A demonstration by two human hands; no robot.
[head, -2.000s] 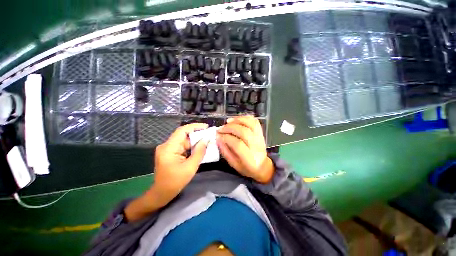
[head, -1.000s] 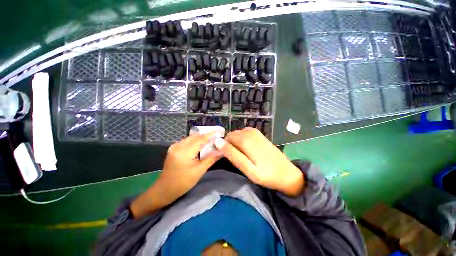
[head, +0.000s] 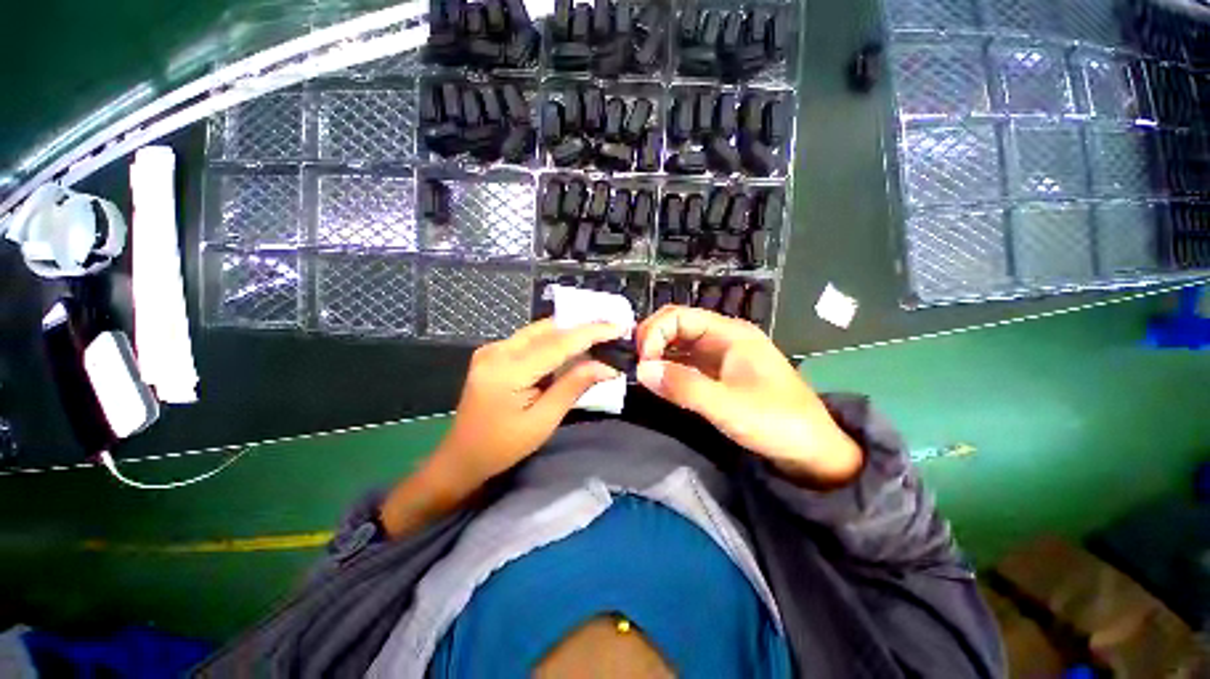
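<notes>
My left hand (head: 531, 387) holds a palm-sized white sheet (head: 591, 312), which shows above and below its fingers. A small dark part (head: 616, 354) shows between both hands, at the sheet. My right hand (head: 723, 378) has its thumb and forefinger tips at the right end of that part; whether they grip it is hard to tell. The near clear tray (head: 365, 212) lies just beyond my hands. Black parts (head: 597, 219) stand in groups in its middle and right pockets. One pocket holds a single black part (head: 437, 202). My hands hide part of the front row.
A right-hand clear tray (head: 962, 199) has dark parts at its far right. Between the trays lie a small white square (head: 835, 305) and a dark cluster (head: 865, 66). At left are a long white strip (head: 162, 272), white roll (head: 72, 231), black device (head: 73, 378) and white device (head: 120, 383).
The view has shifted, so the trays sit higher and further right. The sheet is more opened out. My right fingertips have drawn back a little from it, and the dark part now shows.
</notes>
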